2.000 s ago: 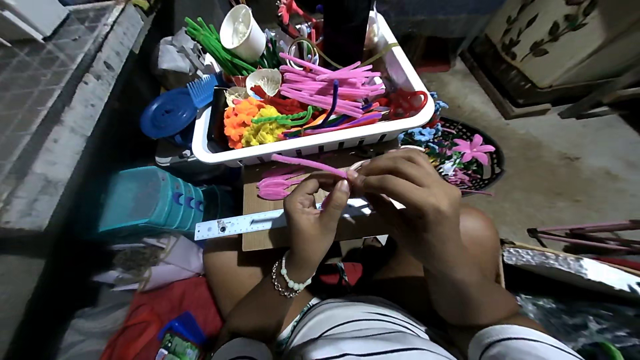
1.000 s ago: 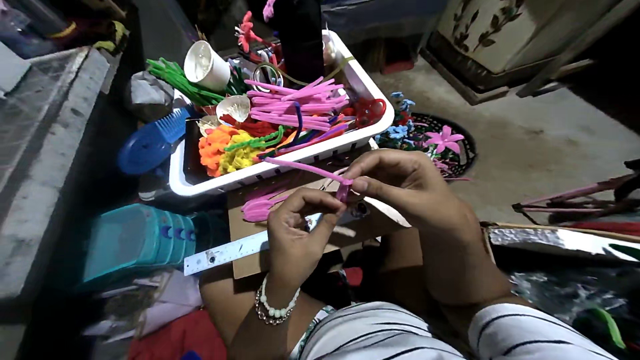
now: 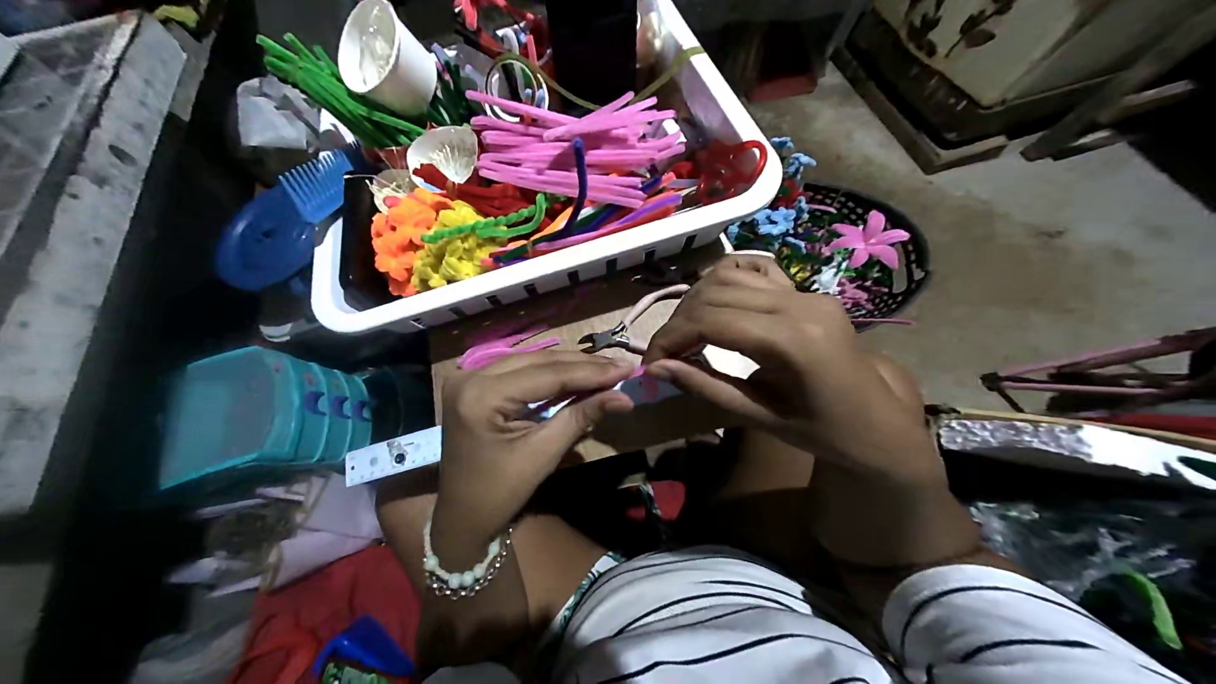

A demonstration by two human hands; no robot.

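My left hand (image 3: pixel 532 418) and my right hand (image 3: pixel 769 351) meet over a brown board (image 3: pixel 608 445) on my lap, pinching a pink pipe cleaner (image 3: pixel 638 372) between their fingertips; most of it is hidden by the fingers. Behind my hands lie wire cutters (image 3: pixel 613 337) with pale handles, partly covered by my right hand. Folded pink pipe cleaner pieces (image 3: pixel 503 350) rest on the board beyond my left hand. A white ruler (image 3: pixel 394 456) sticks out to the left from under my left hand.
Beyond the board, a white plastic basket (image 3: pixel 560 271) holds pink pipe cleaners (image 3: pixel 579 147), green ones (image 3: pixel 332 95), a white cup (image 3: pixel 385 57) and red-handled scissors (image 3: pixel 736 171). A black basket (image 3: pixel 917 271) of pipe-cleaner flowers stands right. Teal drawers (image 3: pixel 256 418) and a blue comb (image 3: pixel 318 185) are left.
The pink pipe cleaner stuck out to the left above my left hand in both earlier frames; now only a short bit shows between my fingertips. The wire cutters have come into plain sight.
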